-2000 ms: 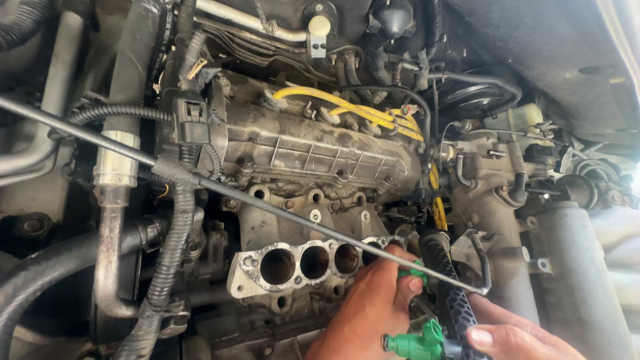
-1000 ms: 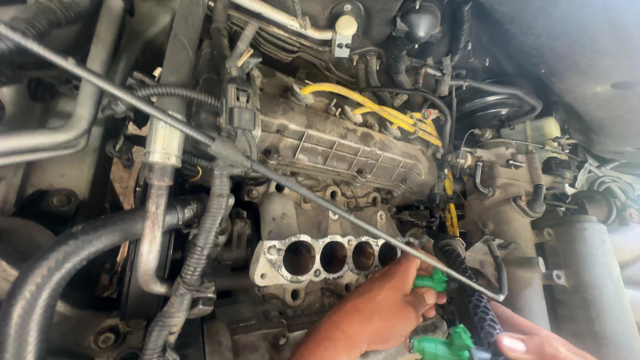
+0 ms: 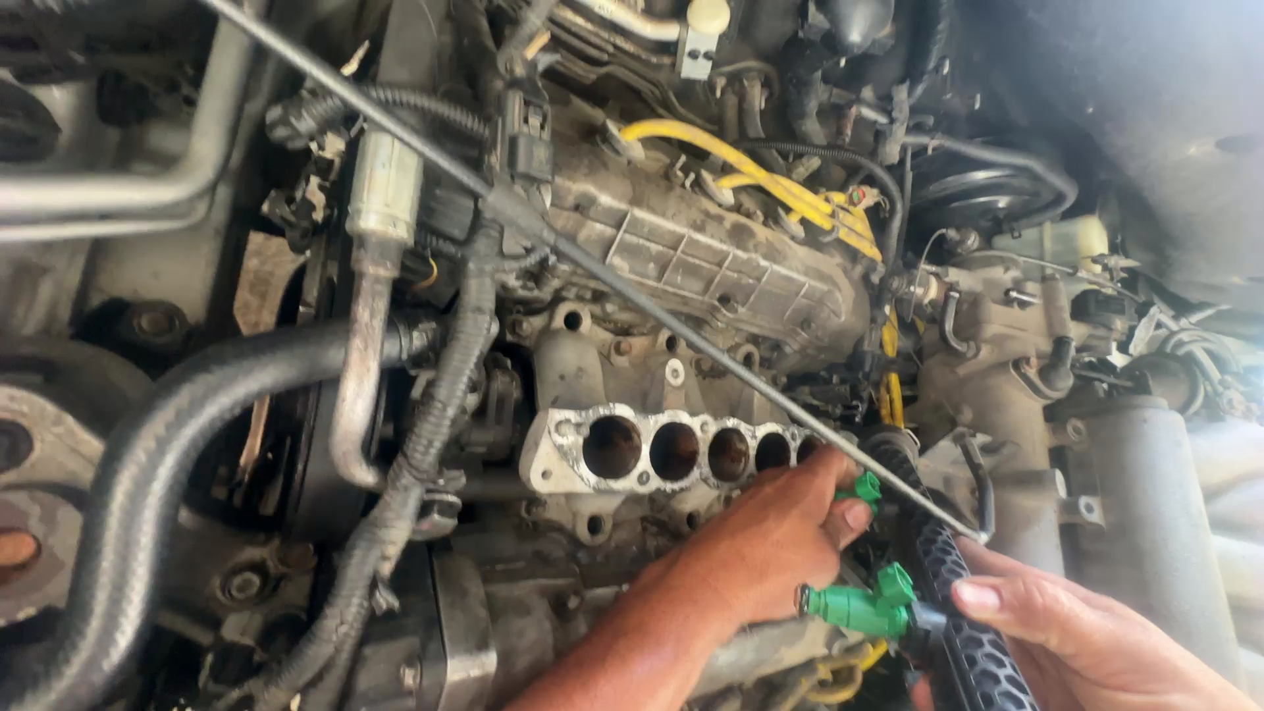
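Note:
My left hand (image 3: 765, 538) reaches to the right end of the intake manifold flange (image 3: 642, 449), its fingertips partly hidden beside the last ports. A green fuel injector (image 3: 864, 491) shows at its thumb; whether the fingers grip it cannot be told. At the lower right my right hand (image 3: 1066, 632) is closed around a fuel rail in black mesh sleeving (image 3: 973, 632). A second green fuel injector (image 3: 859, 607) sticks out leftward from this rail, below my left hand. The thin metal hood prop rod (image 3: 681, 331) crosses diagonally above the hands, its bent end close to my right hand.
Yellow ignition wires (image 3: 750, 168) run over the dirty valve cover (image 3: 691, 252). A thick black hose (image 3: 148, 444) and a corrugated wiring conduit (image 3: 434, 425) lie on the left. A metal intake plenum (image 3: 1145, 504) stands at the right.
The view has shifted, so the engine sits farther right in the frame. My left hand stays by the right end ports and my right hand stays on the sleeved rail.

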